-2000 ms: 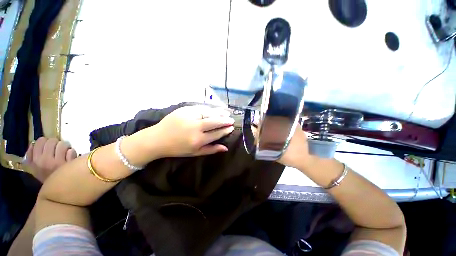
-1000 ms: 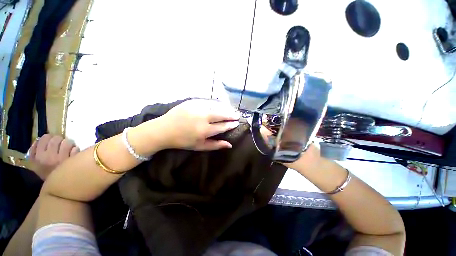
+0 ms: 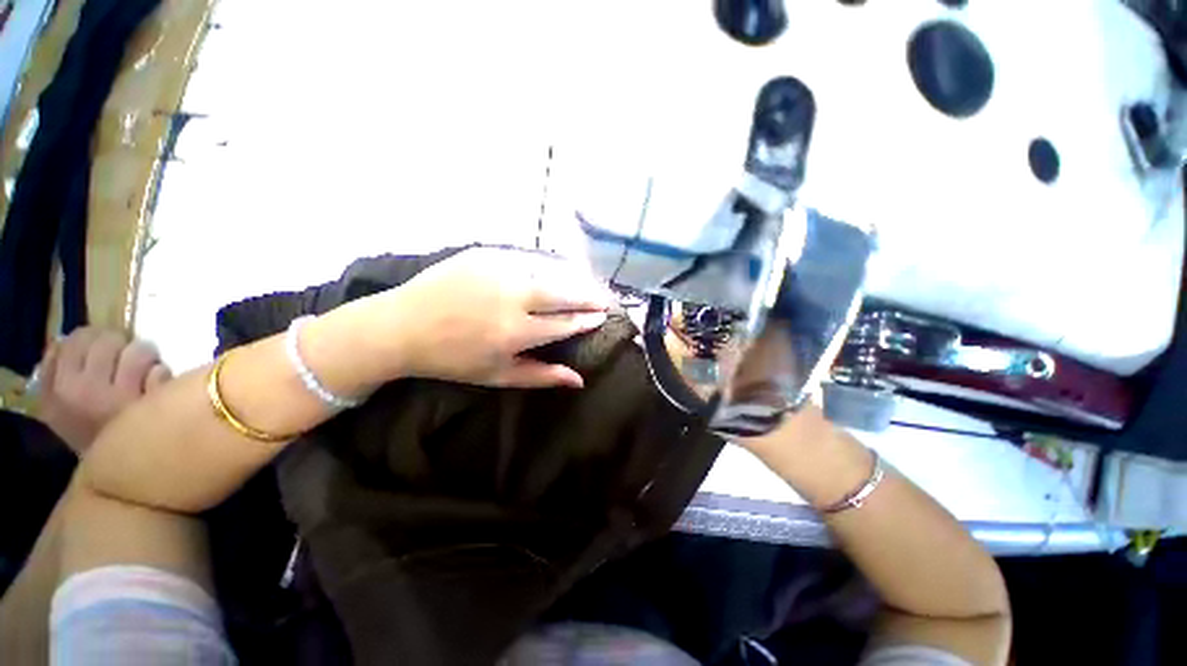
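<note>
A dark brown garment piece (image 3: pixel 482 455) lies over the front table edge and hangs to the lap. My left hand (image 3: pixel 501 319) rests on its upper part, palm down, with the fingertips beside the needle area; thumb and fingers are apart. My right hand (image 3: pixel 768 390) is mostly hidden behind the shiny curved guard (image 3: pixel 814 306) of the white sewing machine (image 3: pixel 1028 221); only its wrist side and part of the hand show, so its grip cannot be seen. The presser foot and needle are partly hidden by the guard.
Black fabric strips (image 3: pixel 59 195) lie on tan cardboard (image 3: pixel 137 117) at the left. Another person's hand (image 3: pixel 98 377) rests at the cardboard's lower edge. A pale ruler strip (image 3: pixel 755 517) runs along the front table edge. The dark red lower strip (image 3: pixel 1041 377) of the machine is at right.
The view has shifted somewhat. The guard now sits further right in the picture than two seconds ago. My left hand stays flat on the cloth close to the needle area.
</note>
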